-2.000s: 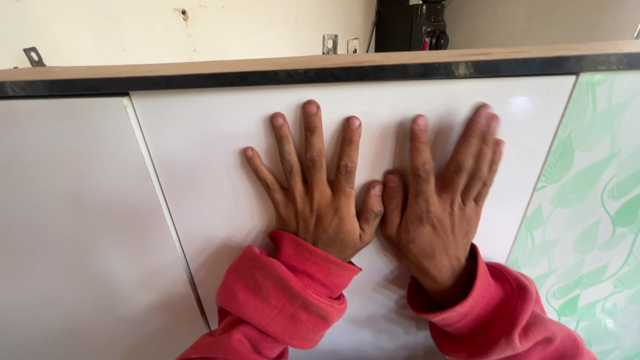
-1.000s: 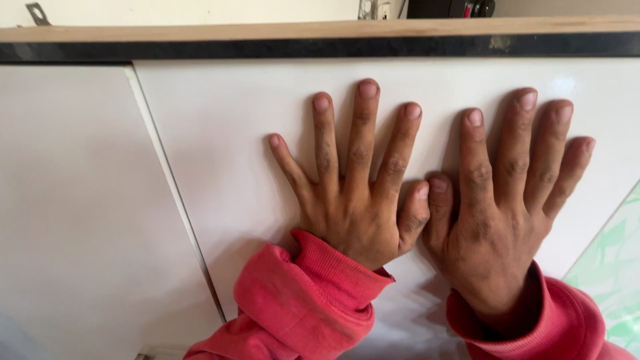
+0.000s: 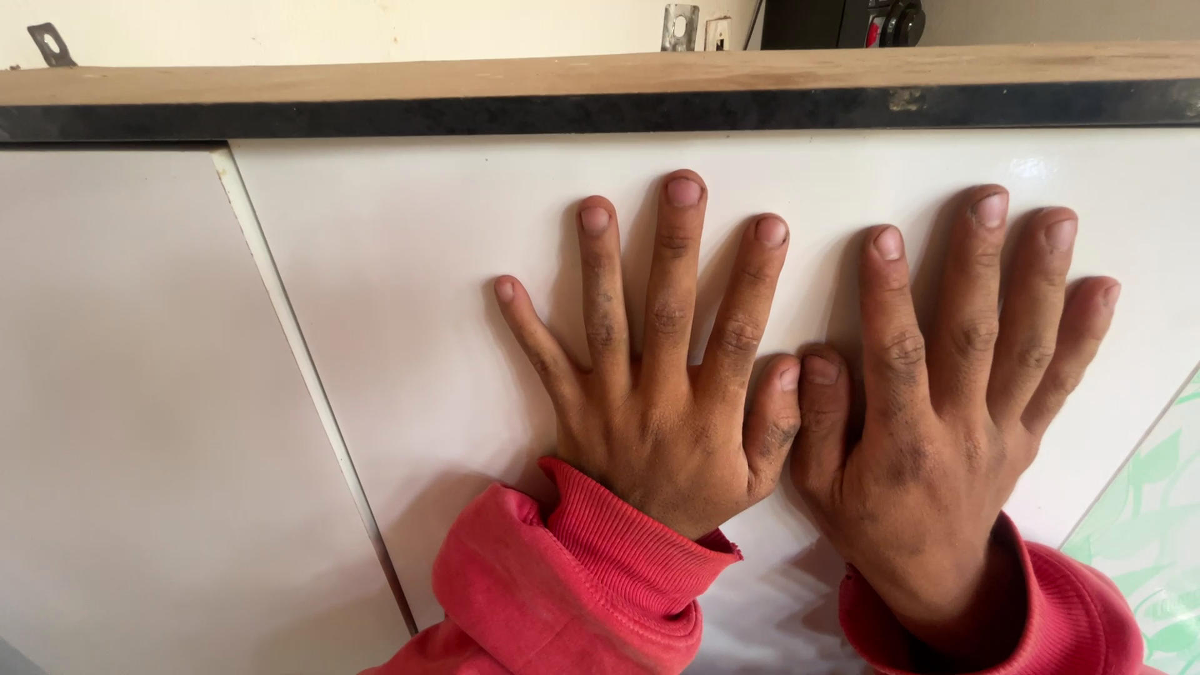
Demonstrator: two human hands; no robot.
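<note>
My left hand point(image 3: 656, 403) lies with fingers spread on a glossy white panel point(image 3: 375, 244). Beside it on the right, my right hand point(image 3: 928, 431) rests on the same panel, its fingers less widely spread. The two thumbs meet or nearly meet between the hands. Neither hand holds anything. Above the fingertips runs a wooden board point(image 3: 525, 77) with a black front edge strip point(image 3: 525, 114). Both wrists are in red sleeves, and the palms are hidden against the panel.
A second white panel point(image 3: 122, 375) is at left, past a seam with a pale edge point(image 3: 281, 309). A green leaf-patterned panel point(image 3: 1148, 525) shows at lower right. Behind the board are metal brackets point(image 3: 680, 28) point(image 3: 51, 45) and a black object point(image 3: 814, 24).
The right hand's fingers, close together and blurred two seconds ago, are now apart and sharp. The left hand keeps its spread pose. The view has shifted.
</note>
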